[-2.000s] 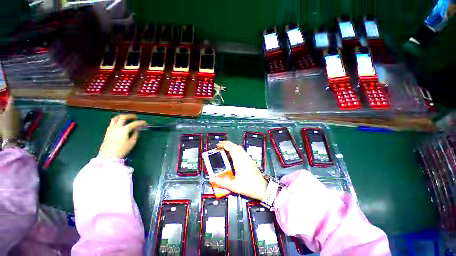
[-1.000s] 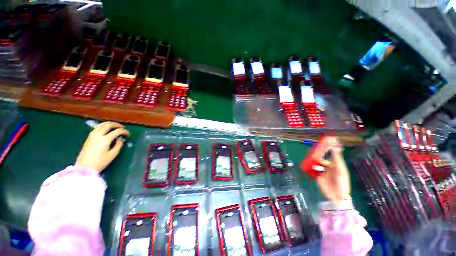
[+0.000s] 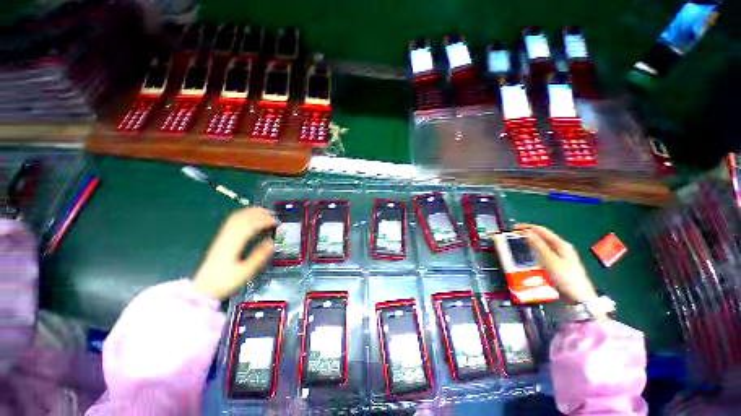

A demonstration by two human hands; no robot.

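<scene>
My right hand [image 3: 561, 262] grips a red phone [image 3: 524, 266] at the tray's right side; its pale-framed dark window is above and its red part below. My left hand [image 3: 237, 253] is at the tray's upper left, fingers curved and apart beside a phone [image 3: 290, 231]; no held thing shows, and fingertip contact is unclear. The clear blister tray [image 3: 366, 281] holds two rows of phones lying back-up with open battery bays. A small orange-red block [image 3: 608, 249], which looks like a battery, lies right of my right hand.
Open red phones [image 3: 268, 122] stand on a brown board [image 3: 195, 158] at back left. More, with lit screens, stand on a clear tray [image 3: 459, 150] at back right. A slim tool [image 3: 215, 185], pens [image 3: 73, 213] and a blue pen [image 3: 574, 197] lie on the bench. Tray stack [image 3: 707, 260] at right. Another person's pink sleeve [image 3: 18, 276] at left.
The view has shifted. My right hand has come back from beyond the tray's right side to its edge with the phone. My left hand has moved from the slim tool to the tray's upper left.
</scene>
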